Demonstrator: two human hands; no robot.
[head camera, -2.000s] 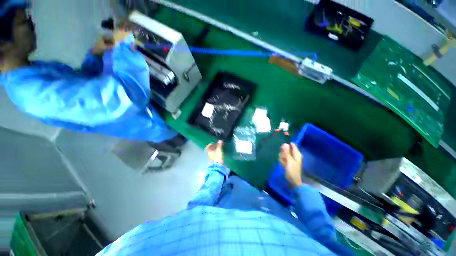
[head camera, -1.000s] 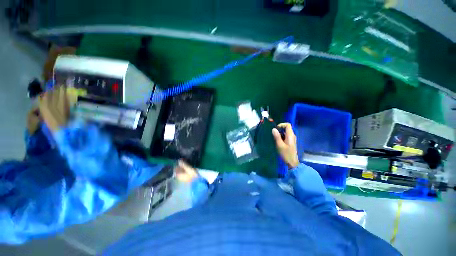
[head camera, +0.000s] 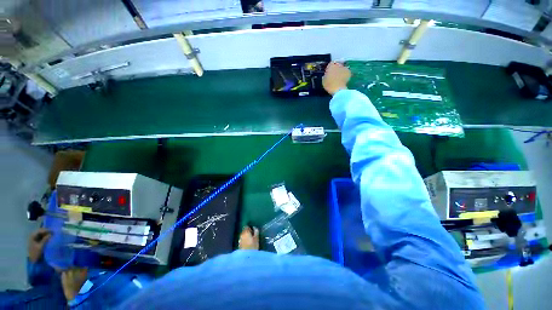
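My right hand (head camera: 336, 77) is stretched out to the right end of the black tool tray (head camera: 289, 77) on the raised rear shelf. The tray holds yellow-handled tools. The fingertips are over the tray's edge, and whether they grip anything cannot be told. My left hand (head camera: 249, 238) is low at the bench front, partly hidden by my body, between the black component tray (head camera: 206, 251) and the zip bags (head camera: 283, 243). A small dark thing shows at its fingertips, but I cannot tell whether it is held.
Lead machines stand at left (head camera: 97, 191) and right (head camera: 484, 194). A blue bin (head camera: 336, 227) is under my right arm. A large green PCB (head camera: 408, 100) lies on the shelf. A blue cord runs from a white box (head camera: 308, 134). Another person's hands (head camera: 72, 281) are at lower left.
My right hand has moved from beside the zip bags up to the tool tray. The dark tool that lay by the bags no longer shows there. The view has turned and shows more of the rear shelf.
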